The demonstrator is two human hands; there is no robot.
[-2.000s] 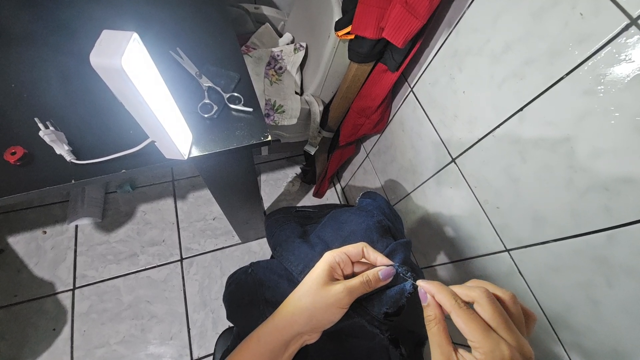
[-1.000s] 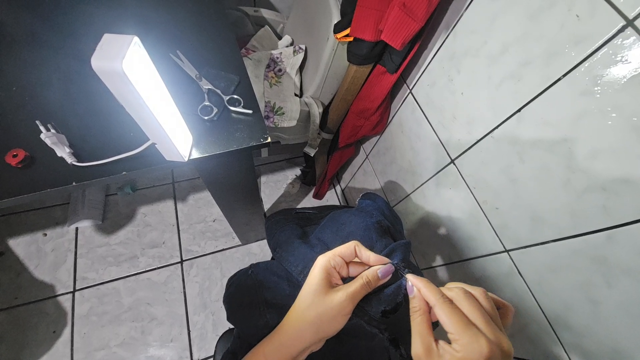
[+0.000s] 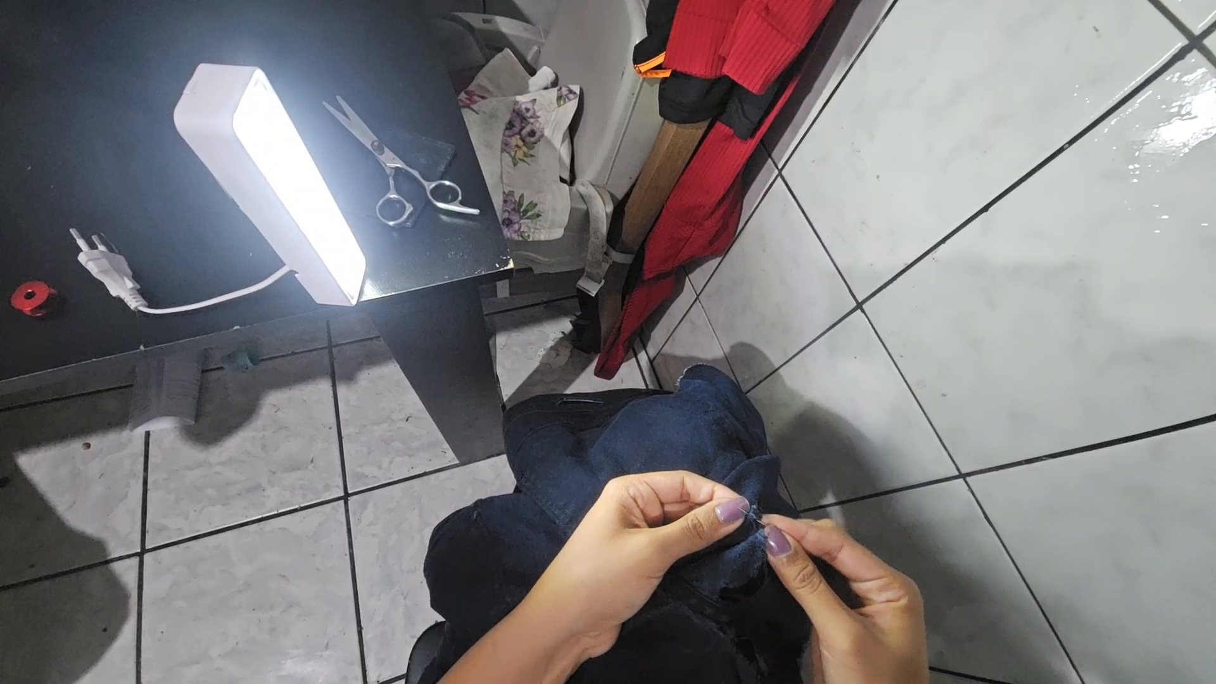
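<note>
Dark blue denim fabric (image 3: 655,446) lies bunched over my lap. My left hand (image 3: 655,532) pinches a frayed edge of it between thumb and forefinger. Just to the right, the thumb and forefinger of my right hand (image 3: 845,594) are pressed together close to that edge, with a thin, needle-like thing faintly visible at their tips; it is too small to name surely. The two sets of fingertips are a short way apart. On the black table lie metal scissors (image 3: 391,171), slightly spread, and a small red spool or bobbin (image 3: 34,298).
A lit white lamp (image 3: 271,185) stands at the corner of the black table (image 3: 427,256), its cable and plug (image 3: 109,271) beside it. Beyond the table are floral cloth (image 3: 532,133), a wooden post (image 3: 660,171) and hanging red fabric (image 3: 693,218). Tiled wall rises at right.
My right hand has shifted slightly left and then back toward the right beside the fabric edge. My left hand keeps its pinch on the denim in nearly the same place.
</note>
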